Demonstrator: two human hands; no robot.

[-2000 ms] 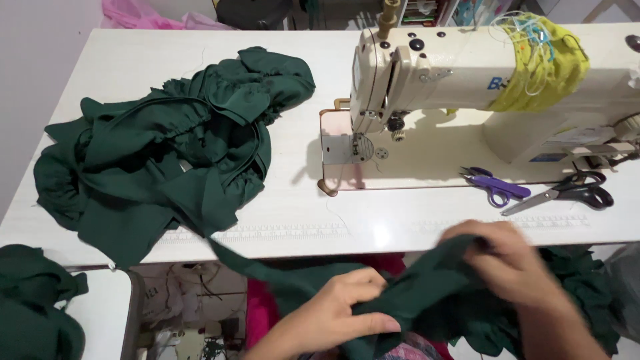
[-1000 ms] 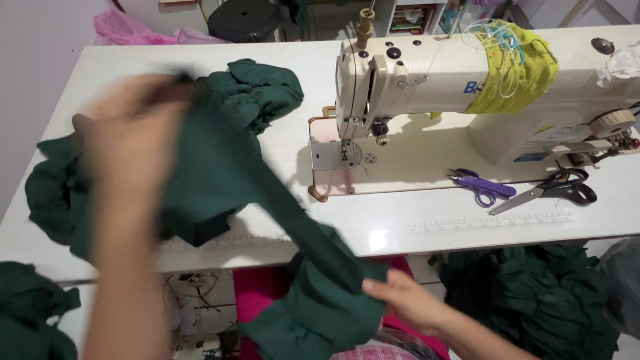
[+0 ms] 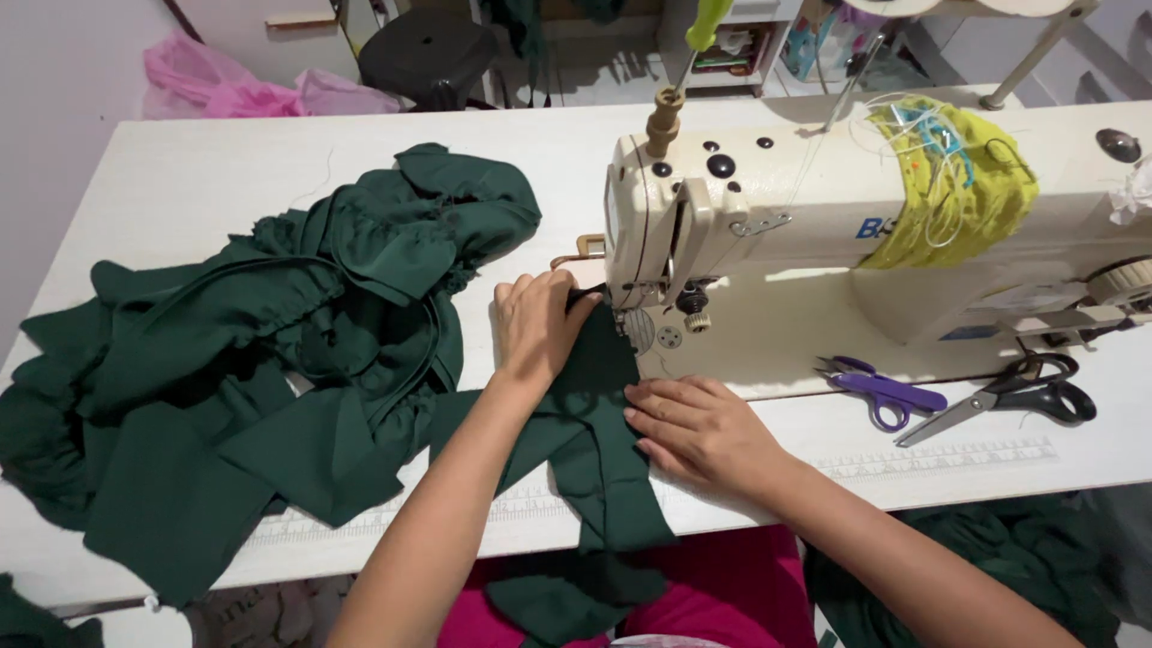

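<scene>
A strip of dark green fabric (image 3: 598,396) lies at the needle end of a cream industrial sewing machine (image 3: 765,207) and hangs over the table's front edge. My left hand (image 3: 537,328) grips the fabric's upper edge just left of the presser foot area. Flat on the right edge of the same fabric rests my right hand (image 3: 702,432), fingers close together, below the needle plate. The needle and presser foot are mostly hidden behind the machine head. Left of my left hand, a large heap of gathered dark green fabric (image 3: 351,297) covers the table.
Purple thread snips (image 3: 886,391) and black-handled scissors (image 3: 1008,396) lie right of my right hand. Yellow-green cloth (image 3: 967,189) with loose threads drapes over the machine arm. More green fabric (image 3: 981,567) is piled below the table at right. A black stool (image 3: 427,54) stands behind.
Both hands have come to the needle end of the machine with the green fabric. My left hand was over the heap at left a second ago; my right was below the table's front edge.
</scene>
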